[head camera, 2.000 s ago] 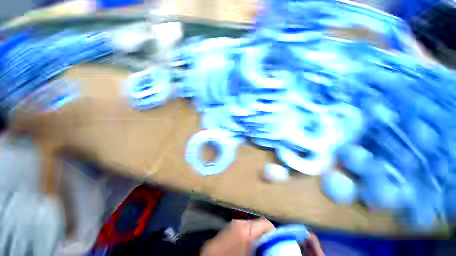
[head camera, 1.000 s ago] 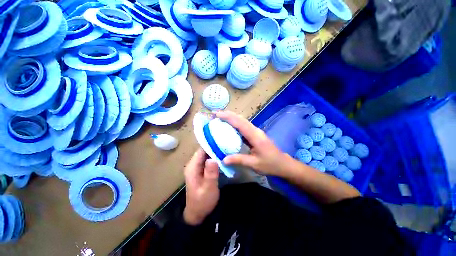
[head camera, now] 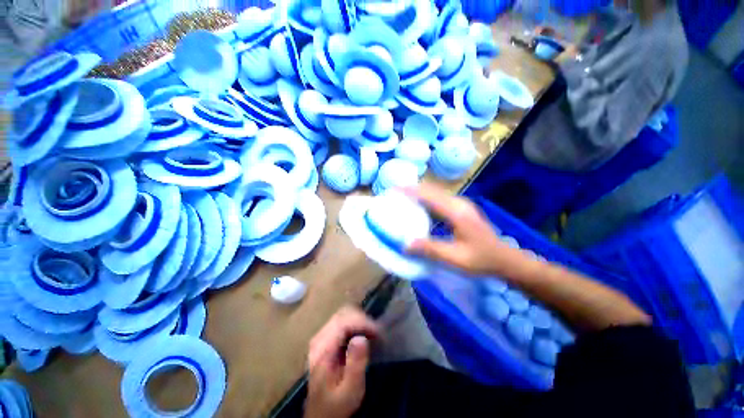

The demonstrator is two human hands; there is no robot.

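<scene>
My right hand (head camera: 461,233) grips a joined ring and dome (head camera: 385,231), a pale blue hat-like piece, at its right side. The piece is tilted over the table's front edge, with its dome facing up. My left hand (head camera: 338,359) is below it at the table edge, fingers curled, apart from the piece and with nothing seen in it. A white glue bottle (head camera: 287,290) lies on the brown table left of the hands.
A large pile of flanged rings (head camera: 196,237) covers the left. Joined pieces and domes (head camera: 359,82) lie heaped behind my right hand. A blue parts bin (head camera: 449,326) with domes is beside my lap. Another person in grey sleeves (head camera: 628,82) sits at the upper right.
My right hand has carried the joined piece up and away from my left hand, which has let go and stays lower. The view has shifted, showing more of the table's far side.
</scene>
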